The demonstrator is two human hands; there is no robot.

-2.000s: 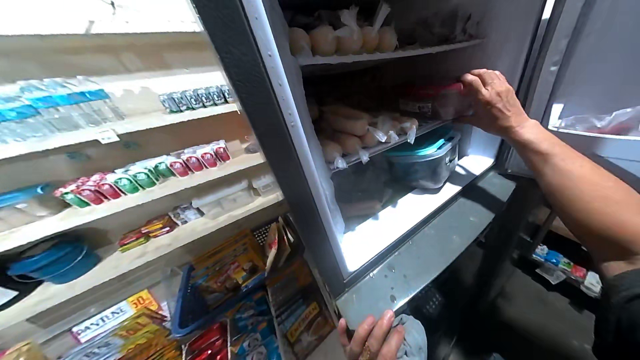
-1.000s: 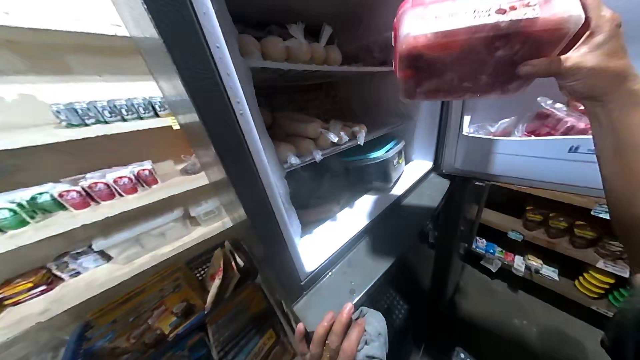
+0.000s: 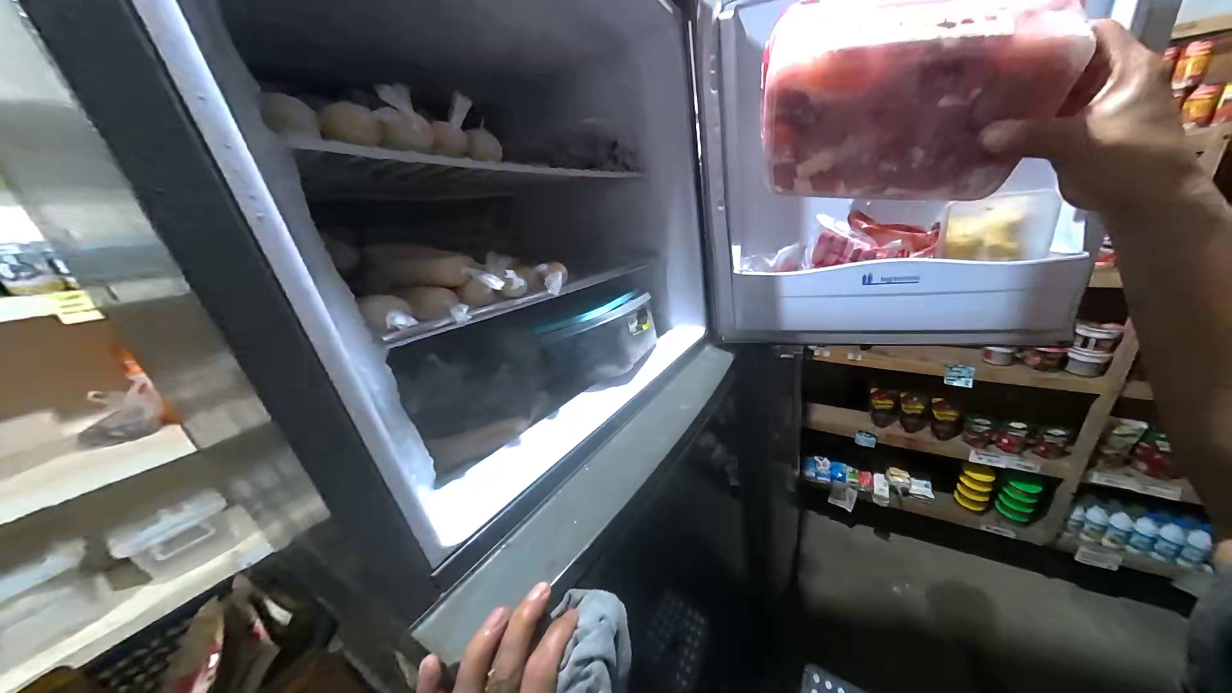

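Note:
My right hand (image 3: 1107, 135) grips the right end of a clear plastic container of frozen red food (image 3: 885, 106), held up before the open freezer door. Low in the view, my left hand (image 3: 515, 645) rests at the freezer's lower front edge, a grey cloth (image 3: 595, 640) against its fingers; part of it is cut off by the frame. Tied bags of pale food (image 3: 385, 125) sit on the upper wire shelf, and longer wrapped rolls (image 3: 423, 274) lie on the middle one. A clear container with a teal lid (image 3: 602, 337) stands on the freezer floor.
The freezer door's white bin (image 3: 905, 298) holds red packets (image 3: 866, 241) and a clear box of yellow food (image 3: 987, 231). Beneath the door are wooden shelves (image 3: 943, 361) with jars, pouches and bottles. At the left stand shelves with plastic boxes (image 3: 183, 529).
My right hand has taken the red container off the middle shelf and brought it out to the right, before the door. My left hand stays low with the cloth. The view has swung right.

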